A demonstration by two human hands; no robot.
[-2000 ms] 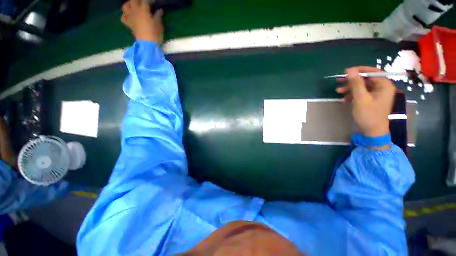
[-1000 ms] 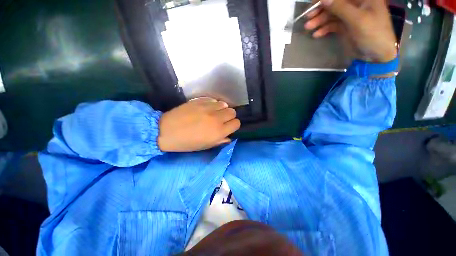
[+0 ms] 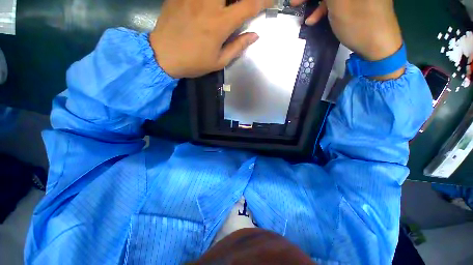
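Observation:
The opened tablet unit (image 3: pixel 259 96) lies in a thick black frame (image 3: pixel 249 144) in front of me, its large silver battery (image 3: pixel 256 90) shining brightly. Dark mainboard parts show at the top edge. My left hand (image 3: pixel 199 36) lies over the tablet's upper left, with the thumb over the battery and other fingertips near the top end, partly cut off. My right hand (image 3: pixel 363 26) is at the upper right corner, its fingertips partly cut off by the picture's top edge. The tweezers cannot be made out, and what either hand holds cannot be told.
Part of the pad sheet (image 3: pixel 338 72) shows between the frame and my right sleeve. A red-cased smartphone (image 3: pixel 436 83) lies right of the sleeve. Small white pads (image 3: pixel 459 49) are piled at the upper right. A long white bar (image 3: pixel 452 150) lies at the right edge. White paper (image 3: pixel 8 16) is far left.
The framed tablet, first absent from the bench before me, now lies nearer the middle. My left hand has moved from its near edge to its upper left. My right hand has moved left to its top.

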